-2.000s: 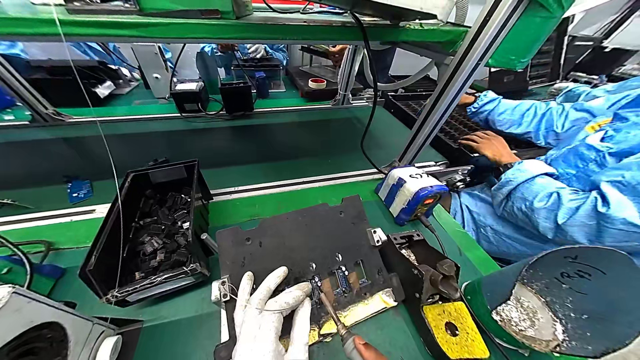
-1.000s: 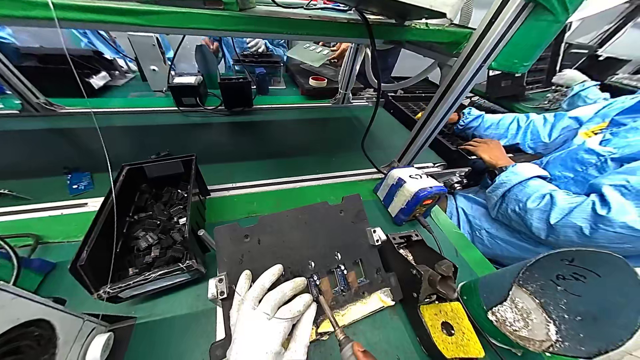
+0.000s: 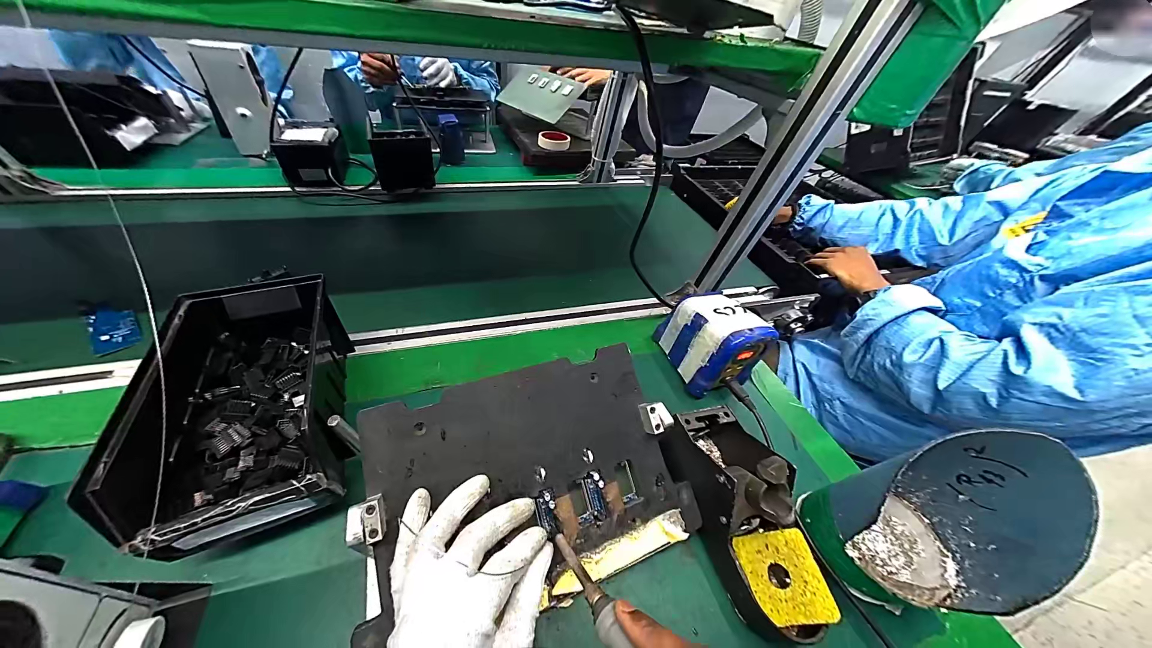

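Observation:
My left hand (image 3: 468, 576), in a white glove, lies on the lower part of a black fixture plate (image 3: 504, 423), fingertips beside the row of pins on a blue circuit board (image 3: 594, 497). Whether it grips anything is not clear. From the bottom edge my bare right hand (image 3: 643, 625) grips a soldering iron (image 3: 583, 576), its tip at the left set of pins, close to the gloved fingers. A strip of yellow tape (image 3: 630, 553) runs along the plate's lower edge. Thin solder wire (image 3: 135, 261) hangs down at the left.
A black bin (image 3: 324, 360) of small black connectors stands left. Right of the plate are an iron stand with a yellow sponge (image 3: 786, 576), a blue soldering station (image 3: 715, 342) and a green container with solder residue (image 3: 1008, 522). A co-worker in blue sits at right, hands over a black tray.
The co-worker's hands at right have shifted over the tray. Across the bench, a person's hand now holds up a light green panel. My own hands stay at about the same place on the plate.

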